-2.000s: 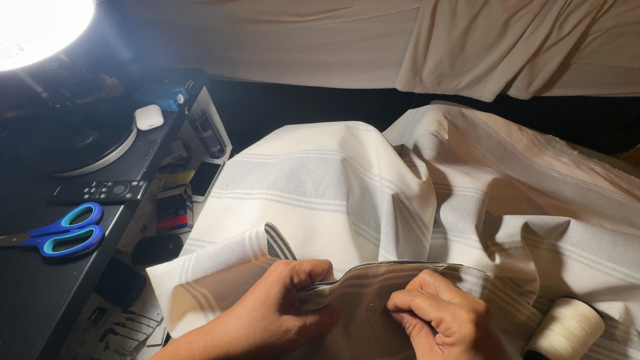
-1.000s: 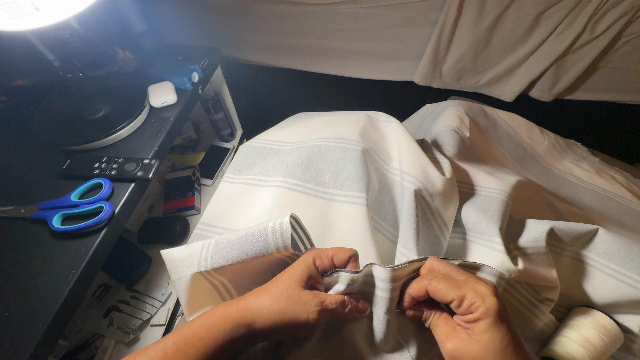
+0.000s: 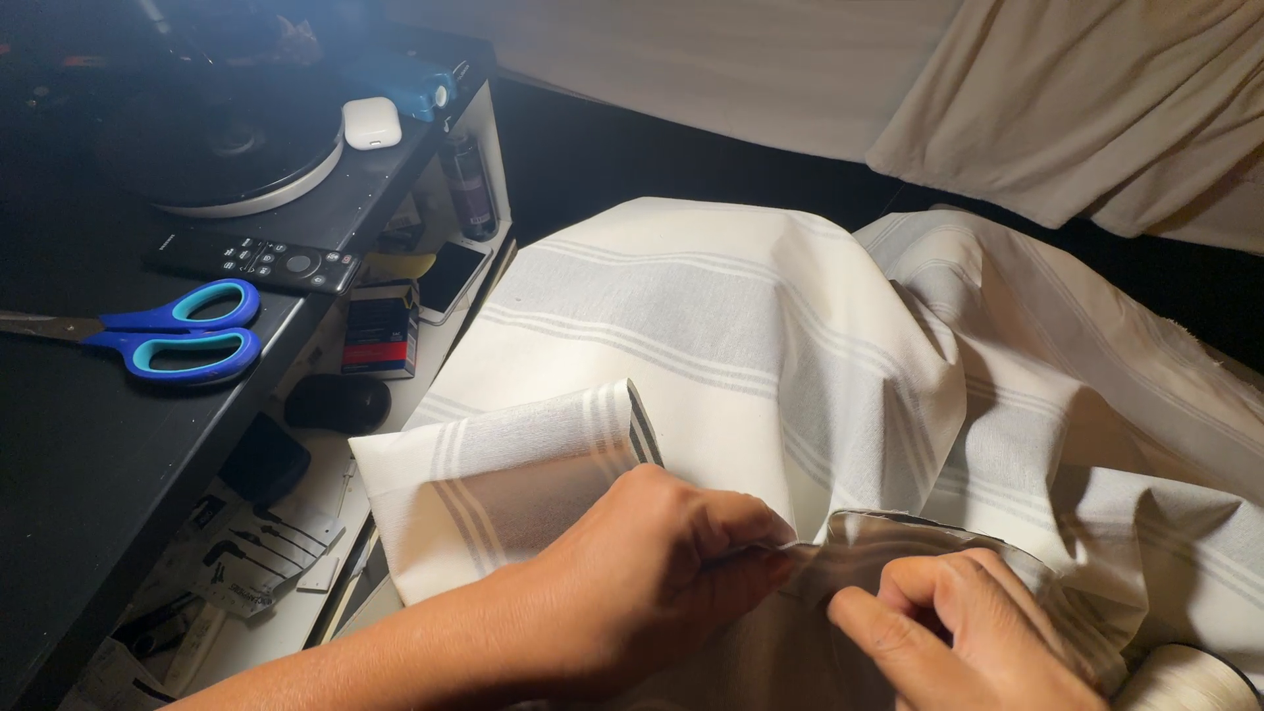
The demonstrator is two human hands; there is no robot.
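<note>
White cloth with grey stripes lies draped over my lap in the head view. My left hand pinches its folded edge between thumb and fingers near the lower middle. To the right, my right hand is at the same edge, thumb and forefinger close together; whether a needle is between them cannot be made out. A spool of cream thread lies at the bottom right corner. Scissors with blue handles rest on the black desk at the left.
The black desk holds a remote control, a white earbud case and a turntable. Below, an open drawer holds a phone, a small box, a black computer mouse and a bottle.
My right hand has moved down and away from my left hand, off the cloth's edge where it was a second ago. The left hand still pinches the edge. The view has shifted slightly.
</note>
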